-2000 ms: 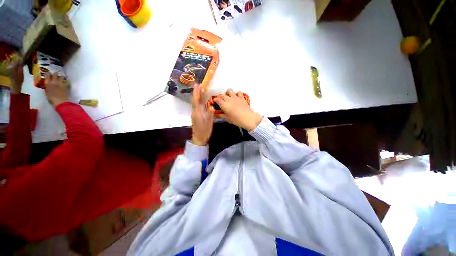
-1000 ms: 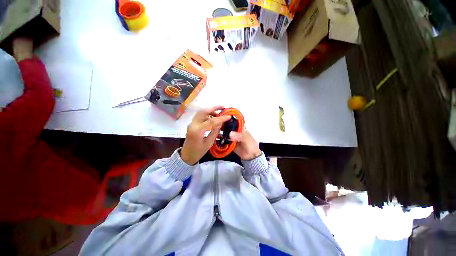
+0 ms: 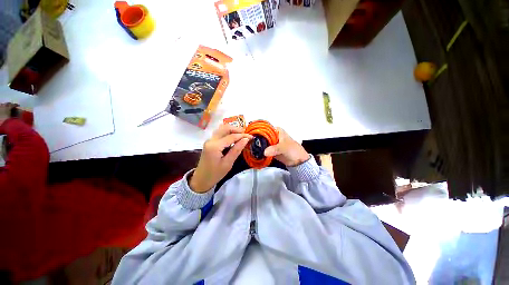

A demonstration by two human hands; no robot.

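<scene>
An orange coiled cable (image 3: 267, 130) with a black part in its middle is held over the table's front edge, near my chest. My right hand (image 3: 287, 148) grips the coil's right side, thumb on the front. My left hand (image 3: 221, 153) is at the coil's left side, its fingertips touching the black part. A small orange-white card (image 3: 234, 121) shows just behind the left fingers. An orange and black retail box (image 3: 199, 87) lies on the table beyond my hands, picture face up.
A yellow-green sticker strip (image 3: 327, 107) lies at right. Beyond are printed boxes (image 3: 245, 19), an open brown carton (image 3: 363, 22) and a yellow-orange round dispenser (image 3: 137, 21). A coworker's red sleeve (image 3: 25, 147) and another carton (image 3: 38, 53) are at left.
The coil stays in my hands, and my left fingers have moved onto its black part. The small card now shows behind my left hand. The coworker's arm has left the left carton. The view has shifted.
</scene>
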